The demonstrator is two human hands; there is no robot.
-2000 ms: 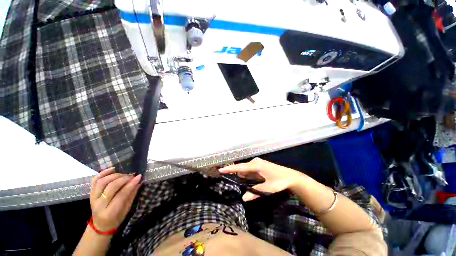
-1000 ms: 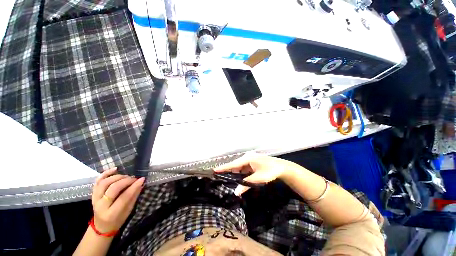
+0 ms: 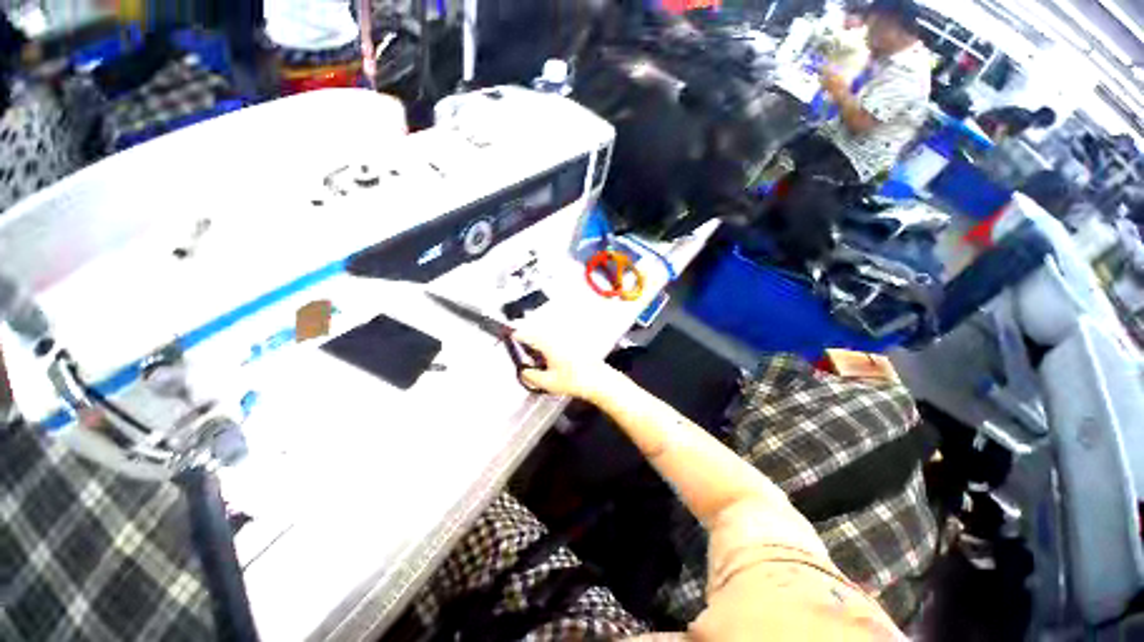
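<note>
My right hand (image 3: pixel 552 370) grips the handles of the black fabric shears (image 3: pixel 483 324) over the machine table, right of the phone. The blades point up and left towards the machine head. The plaid panel (image 3: pixel 94 539) lies at the lower left, with the black band (image 3: pixel 216 552) along its right edge, beside the presser foot area (image 3: pixel 188 439). My left hand is not in view.
The white sewing machine (image 3: pixel 314 213) crosses the back. On the table (image 3: pixel 376 489) lie a dark smartphone (image 3: pixel 383 349), a brown card (image 3: pixel 314 320) and orange-red-handled scissors (image 3: pixel 615 275). A plaid garment bundle (image 3: pixel 834 439) is heaped at the right. A person (image 3: pixel 884 94) is further back.
The view has swung to the right. My right hand has moved with the shears from the band's end at the table's front edge to beside the phone. My left hand has left the picture.
</note>
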